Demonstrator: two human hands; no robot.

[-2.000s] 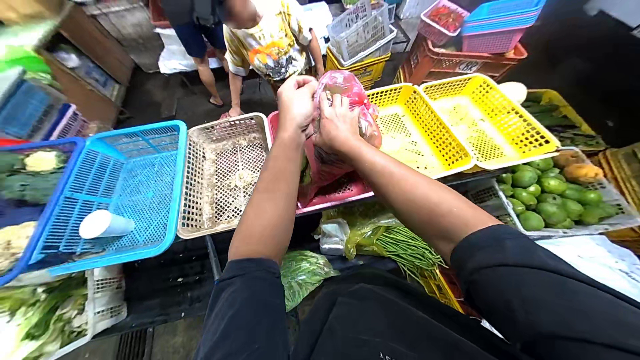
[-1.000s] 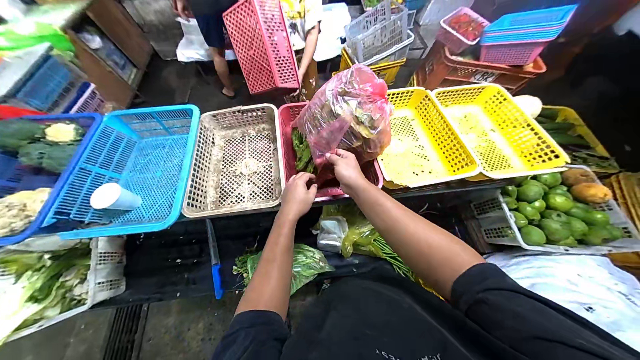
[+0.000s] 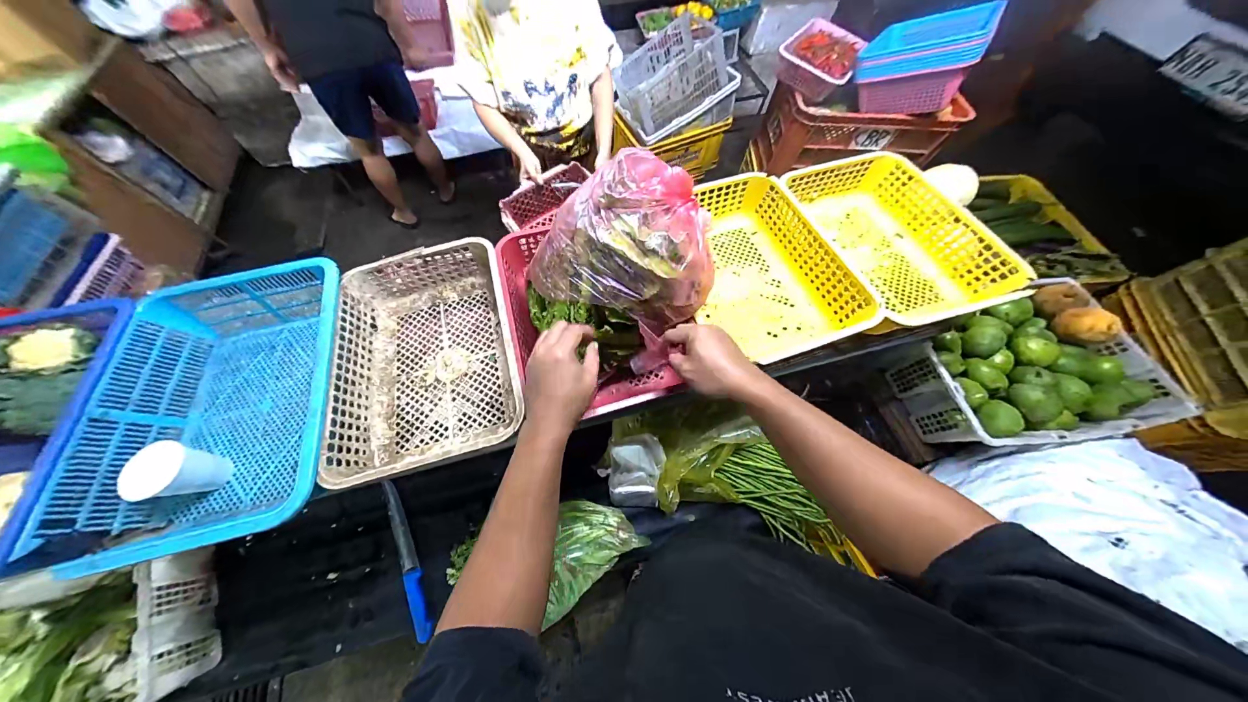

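Observation:
A pinkish clear plastic bag (image 3: 629, 234) of leafy vegetables rests on the red plastic basket (image 3: 639, 398) in front of me, with more green leaves (image 3: 561, 312) beneath and beside it. My right hand (image 3: 717, 359) grips a gathered end of the pink plastic at the bag's lower right. My left hand (image 3: 563, 370) is at the basket's near left, its fingers curled by the green leaves; whether it holds any is unclear. Beyond the bag, a person (image 3: 541, 68) in a patterned shirt holds a small dark red basket (image 3: 546, 195).
Left are a beige basket (image 3: 419, 361), a blue basket (image 3: 205, 380) with a white cup (image 3: 174, 471), and a blue-handled knife (image 3: 409, 565). Right are yellow baskets (image 3: 790, 263) and a crate of green fruit (image 3: 1043, 375). Long green beans (image 3: 780, 487) lie below. Another person (image 3: 341, 58) stands behind.
The bag, held up between both hands two seconds ago, now sits on the red basket. My left hand has moved to the leaves. The pink basket raised across the stall a second ago is no longer upright there.

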